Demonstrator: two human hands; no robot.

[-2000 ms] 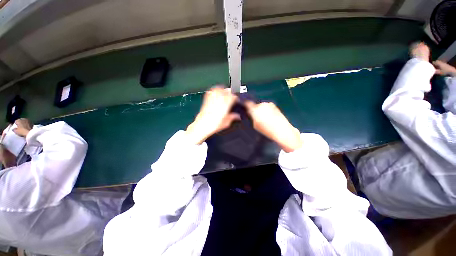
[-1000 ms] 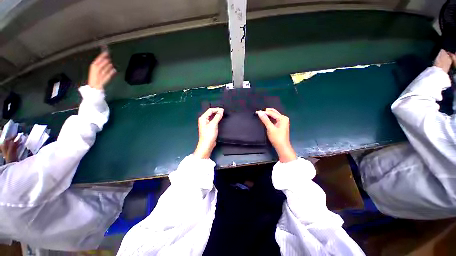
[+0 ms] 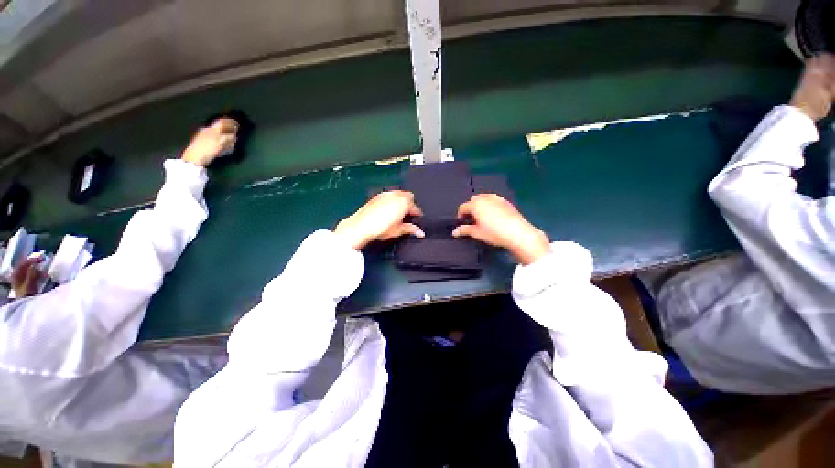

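Observation:
A black card blank [image 3: 438, 206] lies on the stack of blanks [image 3: 445, 274] on the green bench in front of me. Its long centre panel runs up to the foot of the post. My left hand [image 3: 383, 219] is on the left side of the blank, fingertips bent over its edge. My right hand [image 3: 499, 224] is on the right side in the same way. Both hands grip the blank's sides; the side flaps are partly hidden under the fingers.
A white chipped post [image 3: 427, 82] stands just beyond the stack. Black folded inserts [image 3: 91, 175] lie on the green conveyor belt [image 3: 311, 119] at left. The left neighbour's hand [image 3: 212, 142] is on one insert. Another worker's sleeve [image 3: 774, 164] is at right.
My fingers have moved inward over the blank's sides, and its centre panel now lies long toward the post. The left neighbour's hand has reached an insert. The belt pieces have shifted left.

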